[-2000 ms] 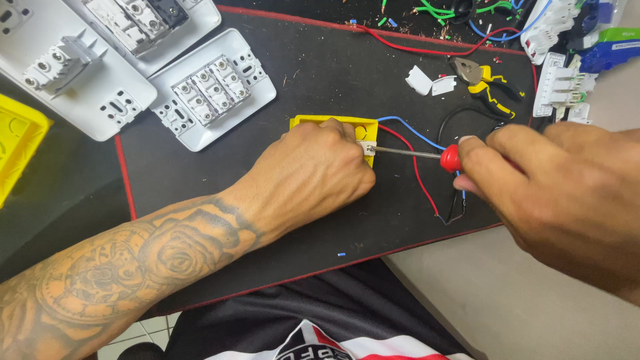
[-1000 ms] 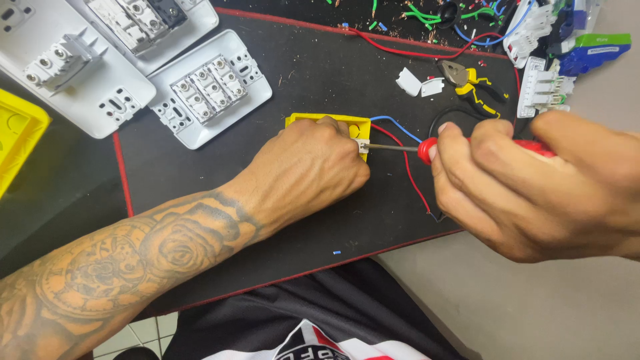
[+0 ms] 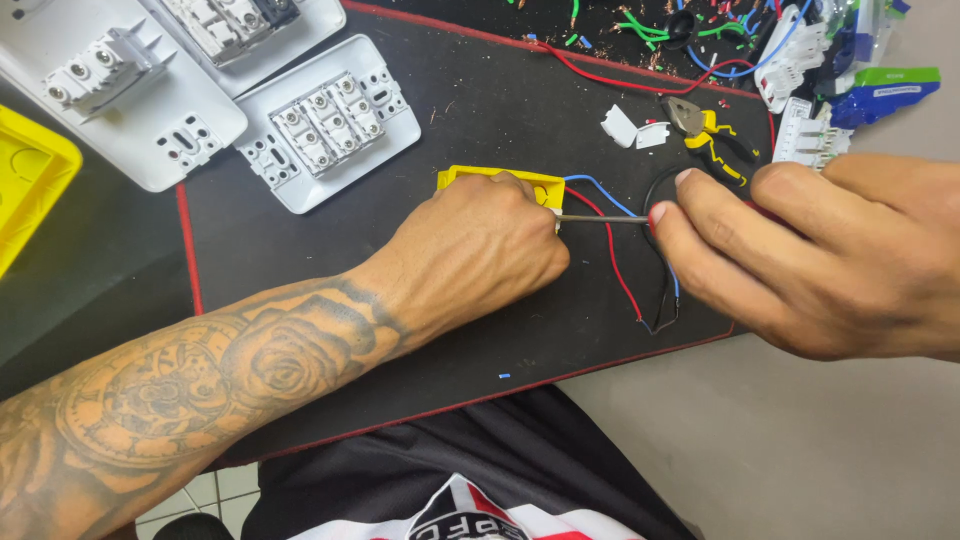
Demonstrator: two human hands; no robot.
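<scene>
My left hand (image 3: 495, 232) is closed over a yellow plastic electrical box (image 3: 551, 191), holding a small white module (image 3: 557, 213) that is mostly hidden by the fingers. In my right hand (image 3: 810, 247) is a screwdriver, its red handle largely covered by the fingers. The steel shaft (image 3: 604, 219) runs level to the left, its tip at the white module. Blue wire (image 3: 600, 187) and red wire (image 3: 613, 255) come out from the box's right side. A black wire (image 3: 651, 199) curves beside them, and the wire ends meet near the mat's lower right.
White switch plates with screw terminals (image 3: 330, 124) lie at the upper left, near another yellow box (image 3: 37, 169). Combination pliers (image 3: 705, 135) and white plastic covers (image 3: 634, 131) lie at the upper right. Beyond are wire scraps (image 3: 645, 30), white modules (image 3: 806, 135) and plastic packets (image 3: 885, 94).
My right hand and the screwdriver handle have shifted and turned; the red handle showed more in the earlier frames. My left hand stays on the yellow box.
</scene>
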